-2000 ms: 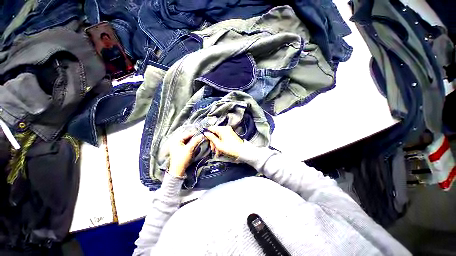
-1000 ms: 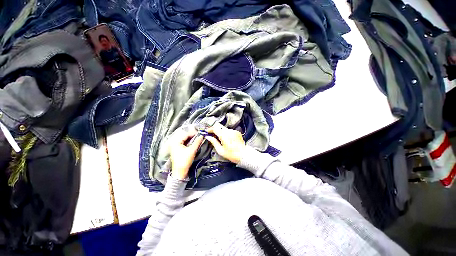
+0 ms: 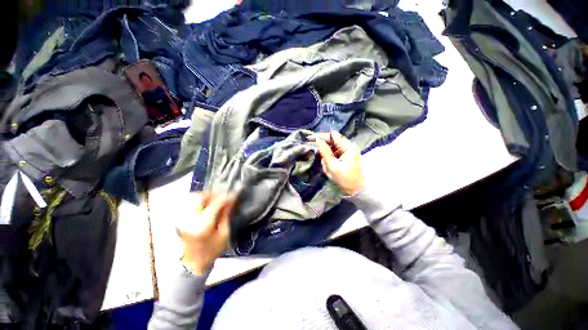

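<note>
A denim garment point(image 3: 235, 106), turned inside out with pale grey-green inside, blue edges and a dark navy patch point(image 3: 291, 111), lies on the table in front of me. My left hand point(image 3: 206, 225) is at its near left edge, blurred; whether it grips the cloth I cannot tell. My right hand point(image 3: 342, 162) is over the garment's right part, thumb and fingertips close together at the cloth. Whether something small is between those fingertips I cannot tell.
A white table point(image 3: 445, 148) has a curved right edge. Blue denim point(image 3: 284, 29) is heaped at the far side. Grey-black garments point(image 3: 77, 238), a white strip point(image 3: 32, 188) and a yellow-green tangle point(image 3: 46, 219) are at left. A phone point(image 3: 151, 93) lies on denim. Buttoned garments point(image 3: 538, 109) hang at right.
My hands were together at the garment's middle and are now apart. The left moved left and down, the right moved right and up. The bunched cloth between them has spread and shifted.
</note>
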